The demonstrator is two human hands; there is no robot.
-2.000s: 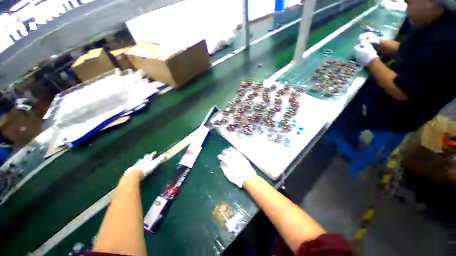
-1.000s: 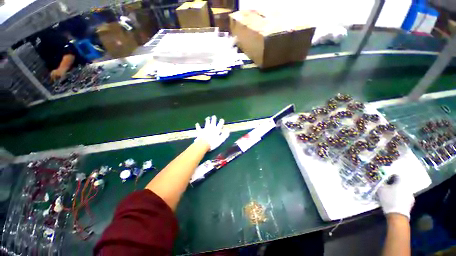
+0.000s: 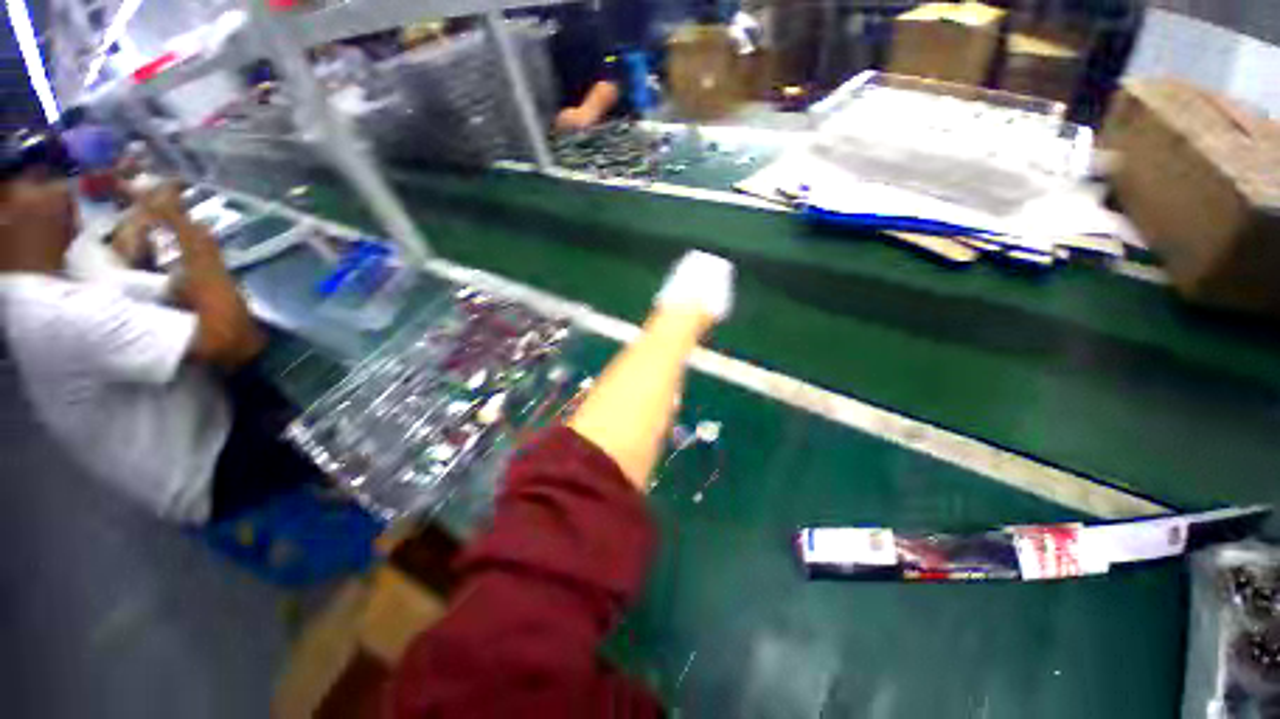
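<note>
My left hand [image 3: 698, 285], in a white glove, reaches out over the green conveyor belt beyond the bench's pale edge rail. It is small and blurred, and I cannot tell whether its fingers are open or closed. My right hand is out of view. A clear tray [image 3: 400, 429] with red-wired parts lies left of my forearm. Small motors [image 3: 702, 433] with thin wires lie on the bench just right of my forearm. A long slim box [image 3: 983, 552] in black, white and red lies right of them. The edge of the white board with stators [image 3: 1249, 618] shows at the far right.
A person in a white shirt [image 3: 105, 372] sits at the left, with a blue stool [image 3: 295, 534] nearby. Papers and clear trays [image 3: 941, 169] are stacked across the belt [image 3: 898, 330]. A carton [image 3: 1207, 183] stands at upper right. Another person's arm [image 3: 587, 106] shows beyond the belt.
The view has swung left. My left hand has left the edge rail beside the slim box and is over the belt. My right hand, formerly at the stator board, has gone out of view.
</note>
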